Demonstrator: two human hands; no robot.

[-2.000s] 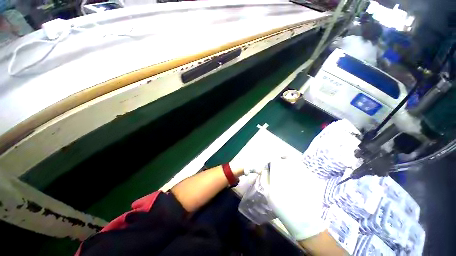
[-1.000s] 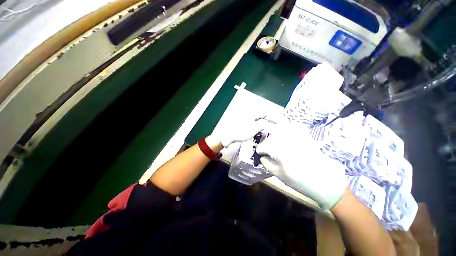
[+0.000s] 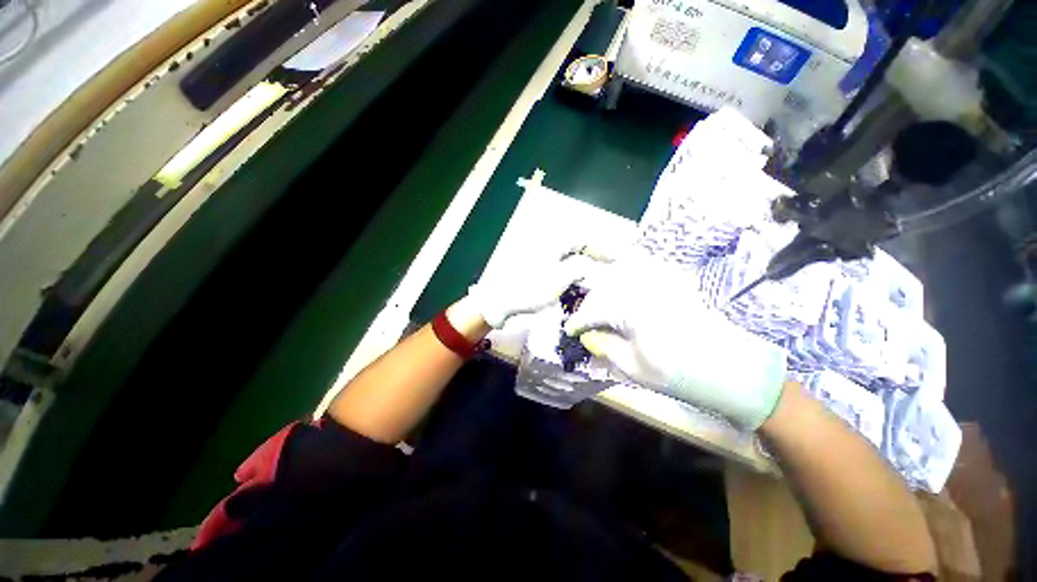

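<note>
My left hand (image 3: 525,289), in a white glove with a red band at the wrist, is over the white work board (image 3: 580,218). My right hand (image 3: 671,341), in a white glove with a pale green cuff, meets it from the right. Between the fingers of both hands is a small dark workpiece (image 3: 574,350); its exact shape is hidden by the fingers. A clear plastic box (image 3: 553,384) is right below the hands at the board's near edge.
Stacked white printed pieces (image 3: 859,305) lie right of the board. A dark tool with a thin pointed tip (image 3: 813,244) hangs above them. Beyond are a tape roll (image 3: 586,74) and a white case (image 3: 728,55). The green conveyor (image 3: 262,273) runs at left; a cardboard box (image 3: 785,523) is below.
The camera view has shifted downward, so the bench shows higher in the picture. Both hands remain together over the box; the dark workpiece shows between them more clearly than two seconds ago.
</note>
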